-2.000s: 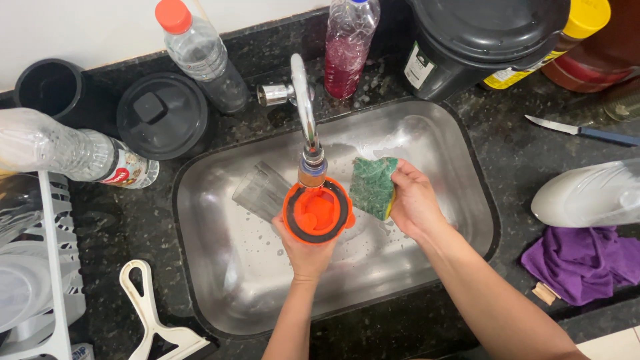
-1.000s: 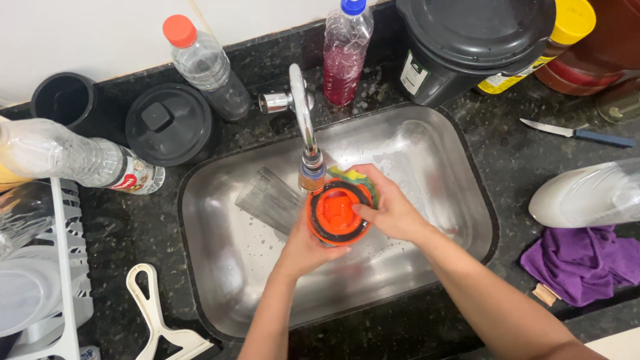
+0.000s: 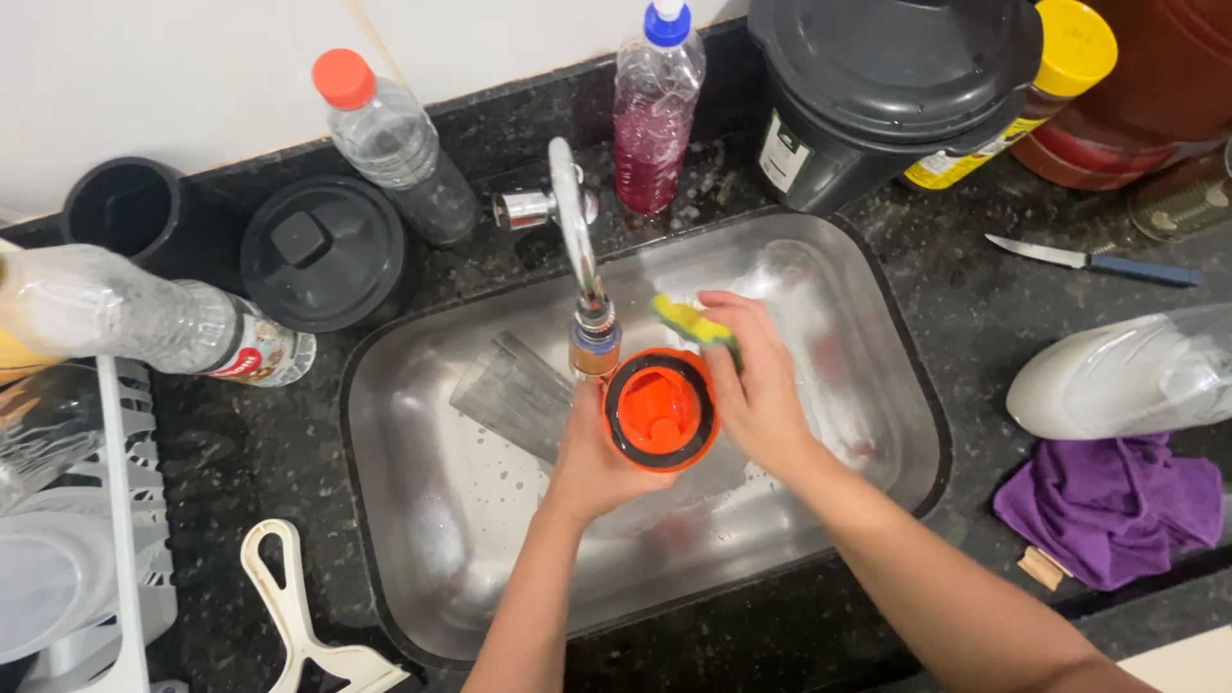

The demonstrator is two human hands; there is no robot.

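My left hand (image 3: 606, 462) holds an orange plastic lid (image 3: 662, 409) with a black sealing ring, its ringed side facing up, just beside the tap's spout end. In my right hand (image 3: 756, 385) is a yellow and green sponge (image 3: 695, 322), pinched by the fingers at the lid's upper right. A chrome tap (image 3: 576, 221) arches over the stainless steel sink (image 3: 423, 539). Beneath and left of the spout, a clear ribbed tumbler (image 3: 515, 395) lies on its side in the basin, partly hidden by my left hand.
Behind the sink stand a red-capped bottle (image 3: 399, 144), a bottle of pink liquid (image 3: 656, 125) and black lidded containers (image 3: 322, 252). A knife (image 3: 1092, 260), a purple cloth (image 3: 1112, 505) and a bottle of white liquid (image 3: 1121, 375) are at right; a dish rack (image 3: 120, 520) and a white squeegee (image 3: 298, 616) at left.
My right hand and the sponge have come off the lid to its upper right; one second ago they were against it. The lid stays in my left hand.
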